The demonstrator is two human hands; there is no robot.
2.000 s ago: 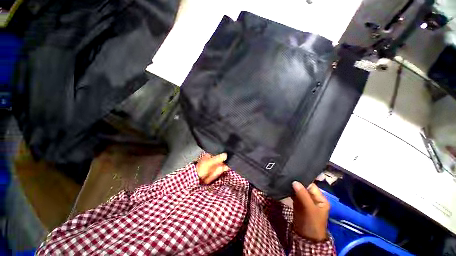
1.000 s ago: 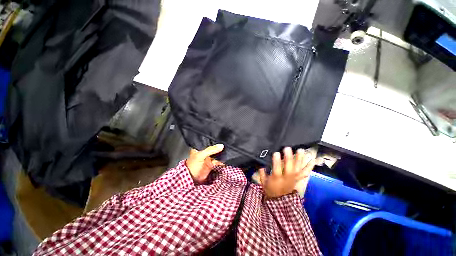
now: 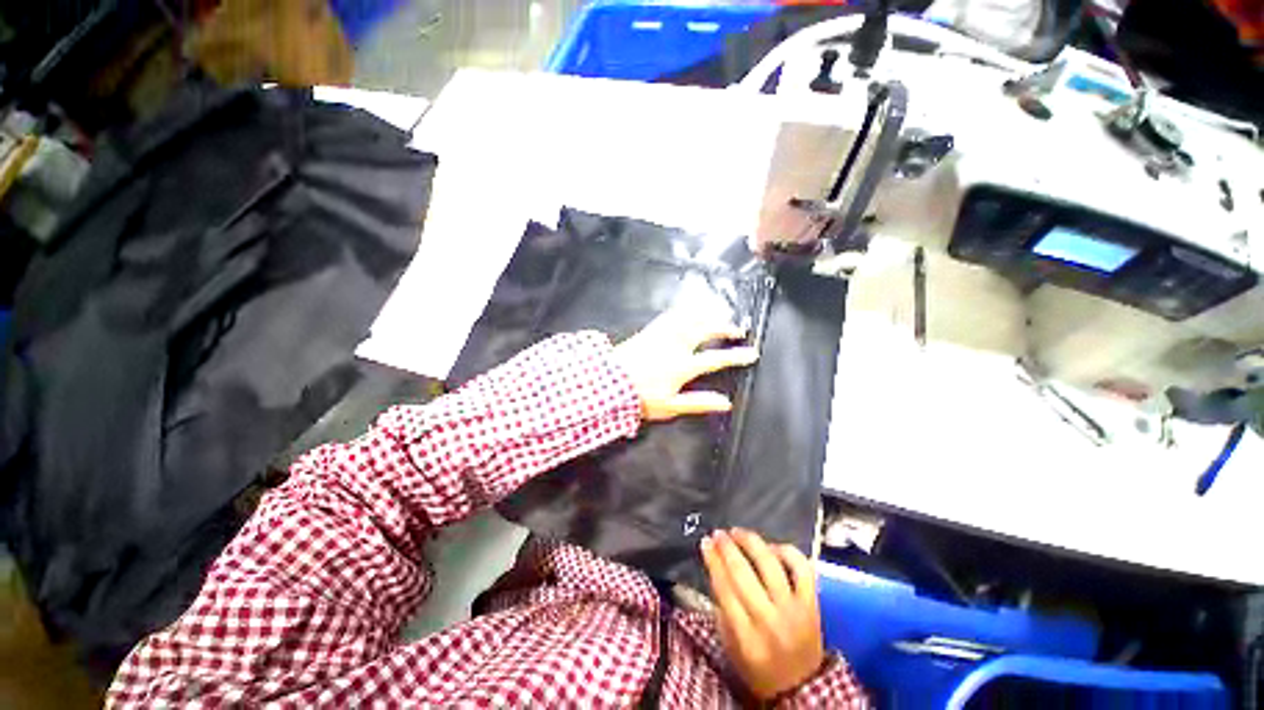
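Observation:
A black panel (image 3: 793,416) lies under the needle area of the white sewing machine (image 3: 908,208), its lower part past the table's front edge. A dark zipper-like strip (image 3: 750,402) runs along it towards the presser foot (image 3: 772,254). A small pale outlined mark (image 3: 693,524) shows near its lower edge. My left hand (image 3: 682,364) lies on the panel with fingers spread, fingertips at the strip, just below the needle area. My right hand (image 3: 762,599) has its fingers over the panel's lower right edge; its thumb is hidden.
A large black heap of fabric (image 3: 208,347) is on the left. A slim metal tool (image 3: 1065,402) and a blue stick (image 3: 1220,459) lie on the white table (image 3: 957,458) to the right. A blue bin (image 3: 957,624) is below the table, another (image 3: 652,39) behind it. The control panel's screen (image 3: 1085,250) is lit.
My left hand has moved from the panel's lower left edge up onto it near the needle. My right hand has moved down with the panel's lower edge. The view has shifted, showing more of the machine.

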